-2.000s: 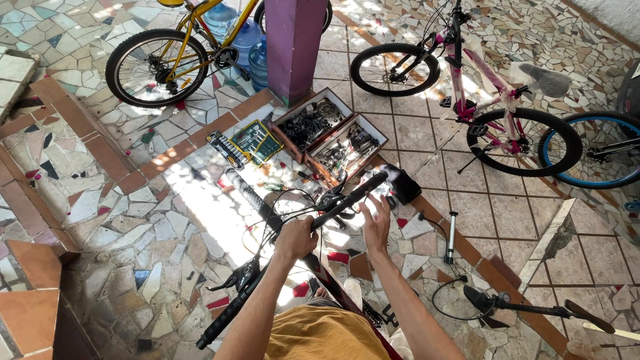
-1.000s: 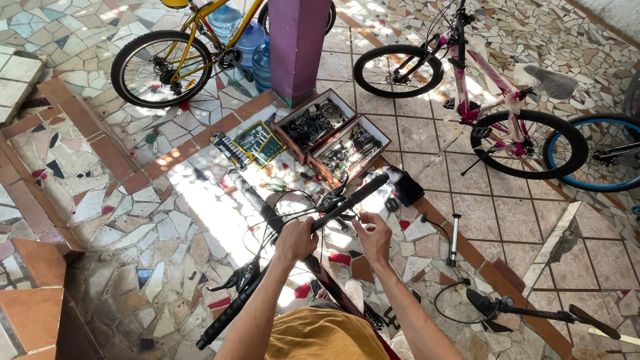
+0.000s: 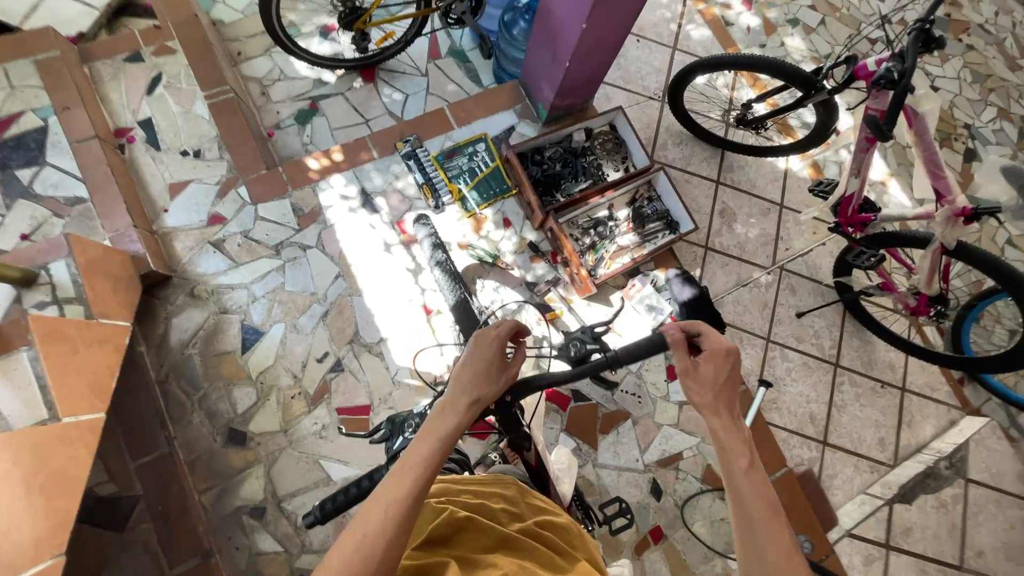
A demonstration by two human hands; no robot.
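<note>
A bicycle's black handlebar (image 3: 552, 382) runs diagonally in front of me, with its left grip (image 3: 348, 496) low on the left. My left hand (image 3: 490, 364) is over the middle of the bar, by the cables, fingers curled; whether it holds anything thin is hidden. At the outer end of the right grip (image 3: 640, 350), the thumb and fingertips of my right hand (image 3: 706, 364) pinch the tip. The right brake lever (image 3: 588, 340) sits between my hands, the left brake lever (image 3: 392, 432) beside my left forearm. Beyond the bar is the front tire (image 3: 448, 276).
Two wooden trays of parts and tools (image 3: 580, 156) (image 3: 624, 228) lie beside a wrench set in a green pouch (image 3: 476, 172) and a socket set (image 3: 424, 172). A purple pillar (image 3: 572, 52), a pink bicycle (image 3: 860, 160), a yellow bicycle (image 3: 368, 20) and tiled steps (image 3: 84, 352) stand around.
My left hand, earlier closed round the handlebar near its middle, now has its fingers curled above it. My right hand has moved outward to the end of the right grip. The view has shifted.
</note>
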